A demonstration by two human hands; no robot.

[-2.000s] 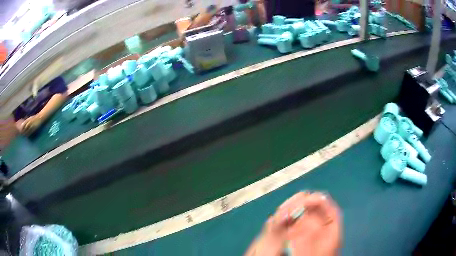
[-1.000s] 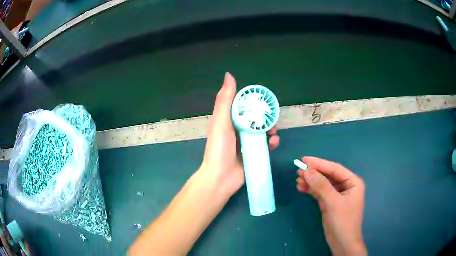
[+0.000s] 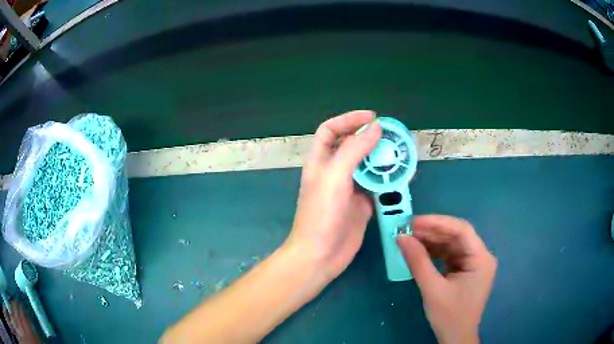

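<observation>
The turquoise handheld fan (image 3: 397, 252) is held upright in front of me, its open ring grille with few spokes facing up. A dark oval opening and a narrower dark slot show below the head. My left hand (image 3: 340, 195) grips the fan head from the left, thumb on its rim. My right hand (image 3: 448, 269) pinches a small turquoise part (image 3: 404, 231) between thumb and finger, at the handle just below the slot. Whether the part touches the handle I cannot tell.
A clear bag of small turquoise parts (image 3: 121, 248) stands at the left on the green bench (image 3: 269, 312), with loose bits beside it. Another fan (image 3: 35, 302) and part of a hand (image 3: 23, 326) show at the lower left. A pale edge rail (image 3: 235, 153) borders the dark green belt (image 3: 269, 80).
The fan has been turned over and moved right, so the openings now show. My right hand has brought the small part to the handle. The bag appears slightly further left and higher.
</observation>
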